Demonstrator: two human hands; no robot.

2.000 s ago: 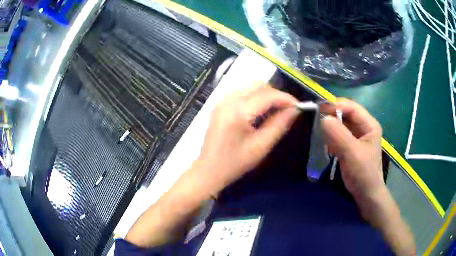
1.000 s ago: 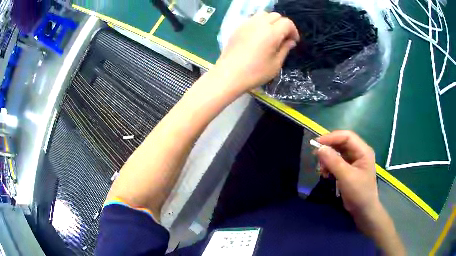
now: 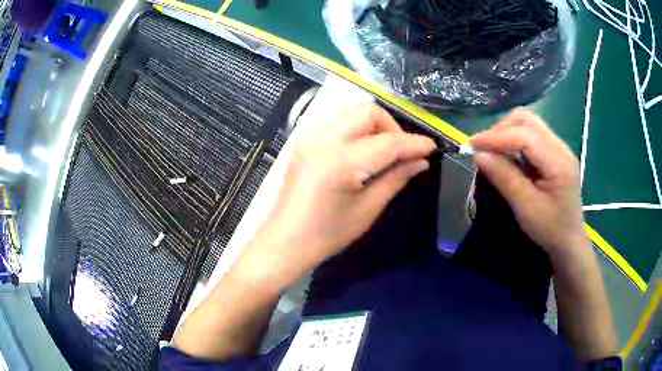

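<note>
My left hand pinches a short black piece between thumb and forefinger. My right hand pinches a small white sleeve that meets the tip of the black piece. The fingers partly hide both, so I cannot tell how far one is inside the other. A thin pale strand hangs below my right fingertips. A clear plastic bag full of black pieces lies beyond my hands on the green mat. Small white sleeved pieces, one of them here, lie spaced out on the mesh conveyor.
Long white tubing lies in angular bends on the green mat at the right. Yellow tape edges the mat. The conveyor's pale metal frame curves along the left. A blue plastic stool or bin stands at the upper left.
My left hand has come back from the plastic bag with a black piece and now meets my right hand. My right hand has moved up slightly with the white sleeve.
</note>
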